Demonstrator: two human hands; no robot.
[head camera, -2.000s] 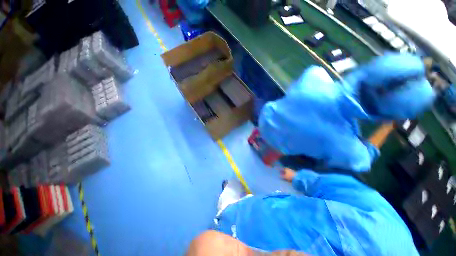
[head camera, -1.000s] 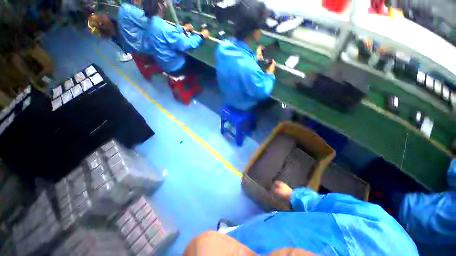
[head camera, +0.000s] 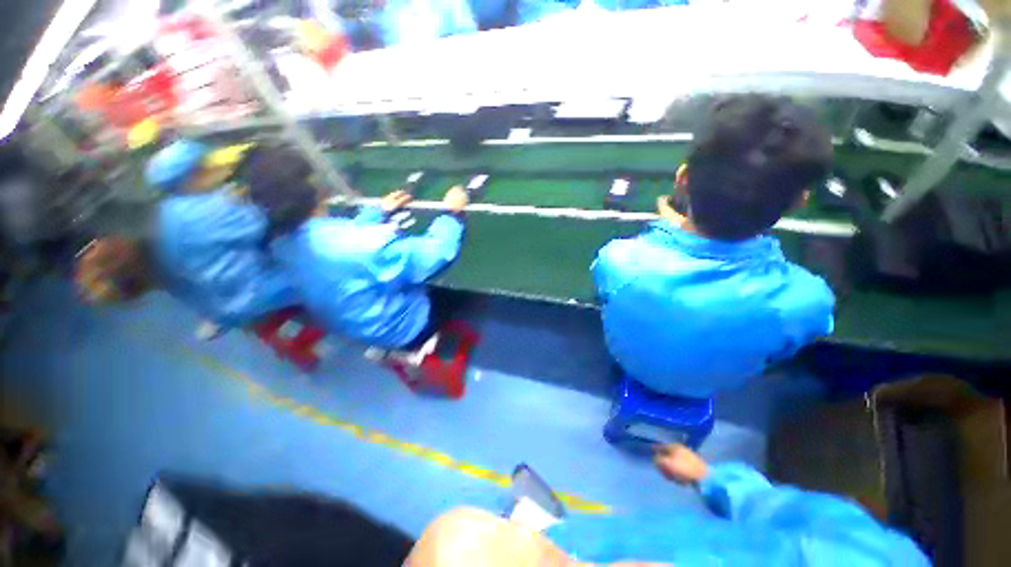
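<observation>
My right hand (head camera: 678, 463) is small and blurred at lower centre, with a blue sleeve behind it. It appears just below the blue stool (head camera: 662, 416); no held thing can be made out, and its finger pose is unclear. My left hand cannot be made out. A blurred skin-coloured shape at the bottom edge cannot be identified. An open brown carton (head camera: 920, 390) at lower right holds dark contents. Dark pieces, some with white parts, such as one dark holder (head camera: 621, 191), lie on the green conveyor line (head camera: 521, 257).
A person in a blue smock (head camera: 704, 305) sits on the blue stool. More seated people are at left, with a red stool (head camera: 449, 360). A yellow line (head camera: 421, 451) crosses the blue floor (head camera: 333, 471). A black-covered stack (head camera: 277, 526) is at lower left. A white shelf (head camera: 499, 78) spans above.
The view has swung left along the line. The seated people appear larger, the carton has shifted to the right edge, and the grey wrapped stacks have left the picture. My right hand remains low in view.
</observation>
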